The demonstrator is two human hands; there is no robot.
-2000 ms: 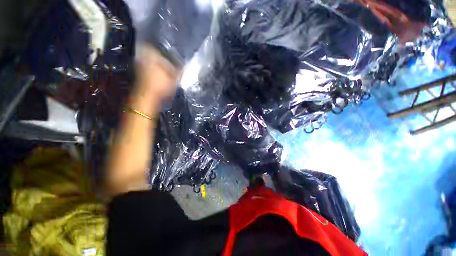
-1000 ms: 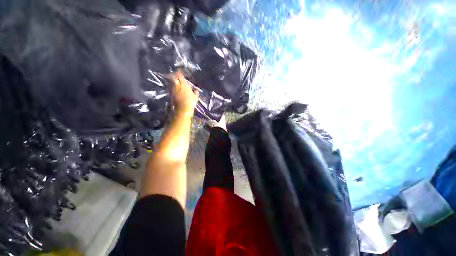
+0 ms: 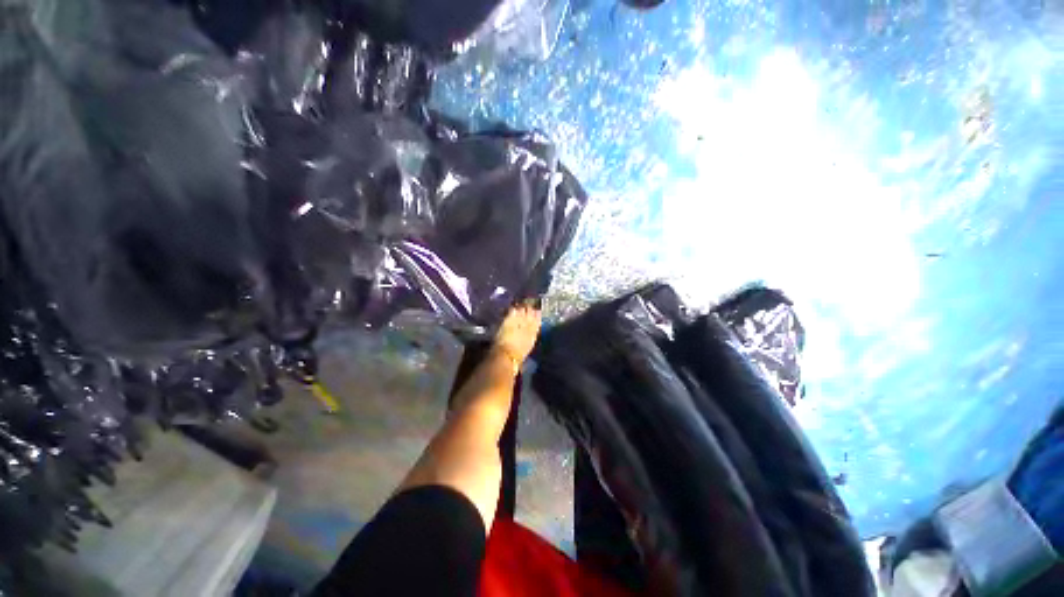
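Observation:
Black garments in clear, shiny bags (image 3: 467, 216) lie in a heap from the left to the upper middle. My left hand (image 3: 522, 331), bare, reaches up to the heap's lower right corner, its small, blurred fingers closed at the bag edge. Its forearm comes from the bottom in a black sleeve. My right hand cannot be made out; a dark strip shows behind the left forearm. A long bundle of black bagged garments (image 3: 688, 432) runs down to the bottom edge, right of my left hand.
Many dark hanger hooks (image 3: 88, 397) hang along the heap's lower left. A pale flat panel (image 3: 193, 513) is at lower left, with grey floor beside it. Blue floor (image 3: 922, 268) with strong glare fills the right. White and dark blue items (image 3: 998, 536) are at lower right.
My left hand has moved right and down from the bag's middle to its lower corner. My right hand, visible there earlier, is now hidden. The bundle at right has shifted slightly.

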